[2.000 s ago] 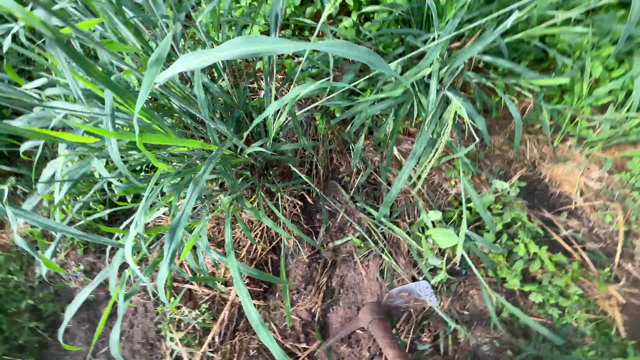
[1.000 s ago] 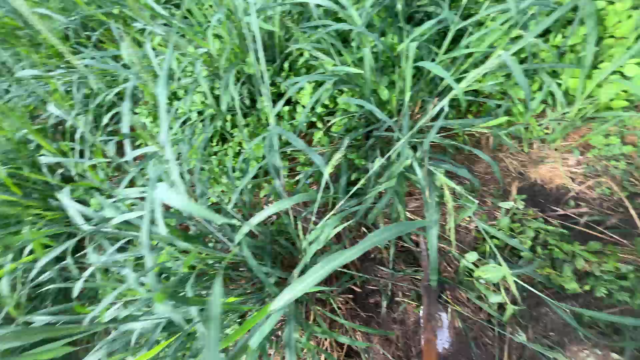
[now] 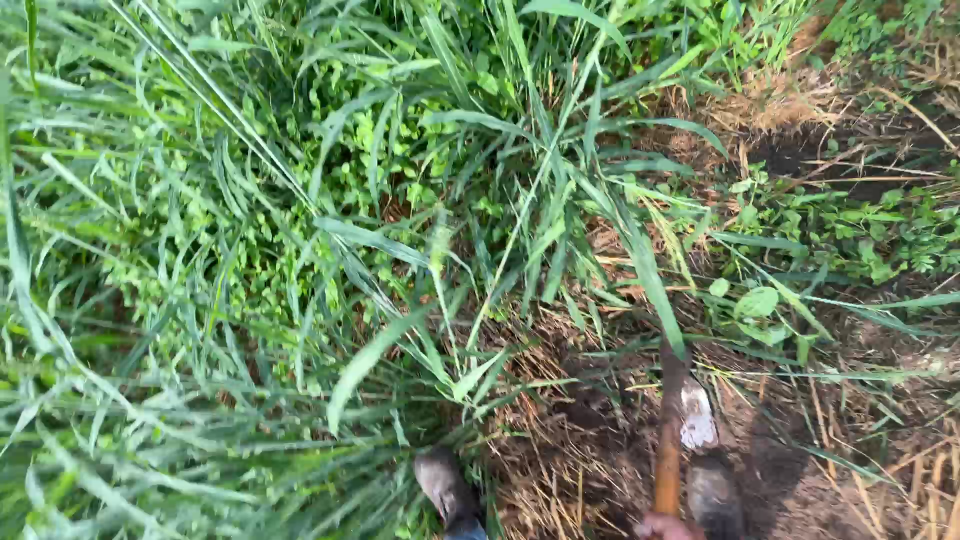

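A hoe with a wooden handle (image 3: 667, 472) stands out from the bottom edge, right of the middle. Its metal blade (image 3: 697, 416) shows whitish and worn beside the handle's upper end, over bare soil. One of my hands (image 3: 670, 527), seen only in part at the bottom edge, is closed around the handle; it looks like my right hand, though the frame cuts off the rest. My left hand is not in view. Long grass leaves hang over the tip of the tool.
Dense tall grass (image 3: 187, 337) fills the left and the top. My shoes stand at the bottom, one (image 3: 442, 484) at the grass edge, the other (image 3: 712, 495) beside the handle. Dry straw (image 3: 547, 465) litters the soil; low leafy plants (image 3: 862, 225) grow at the right.
More of the handle, a hand on it and two shoes now show at the bottom. The view has shifted over the grass to the left.
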